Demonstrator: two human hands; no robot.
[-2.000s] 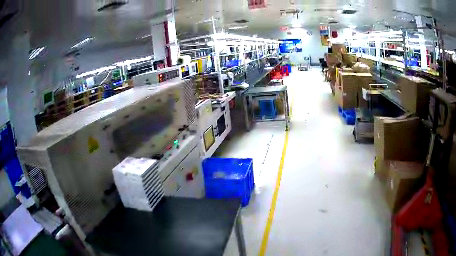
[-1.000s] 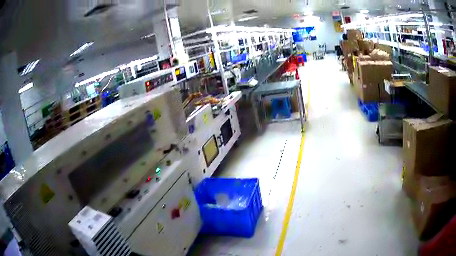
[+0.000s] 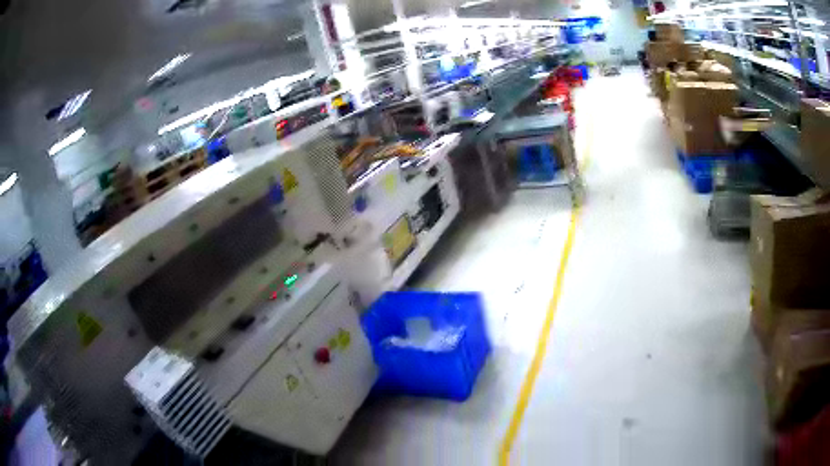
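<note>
Neither of my hands is in the picture. A blue waste bin [image 3: 428, 364] stands on the floor beside a large pale machine [image 3: 309, 364], with crumpled clear or white scraps [image 3: 426, 335] inside. A stack of white, layered pieces [image 3: 180, 400] stands at the lower left in front of the machine; its lower end is blurred. The machine has a red button and small green and red lights on its sloped panel.
A yellow floor line [image 3: 546, 341] runs up the aisle. A metal table [image 3: 532, 132] stands farther along on the left. Brown cartons [image 3: 790, 259] and a grey cart [image 3: 742, 196] line the right side. A red object is cut off at the lower right.
The view has moved forward and turned. The dark table top and most of the red pallet jack seen earlier have left the picture. The scraps in the blue bin now show more clearly.
</note>
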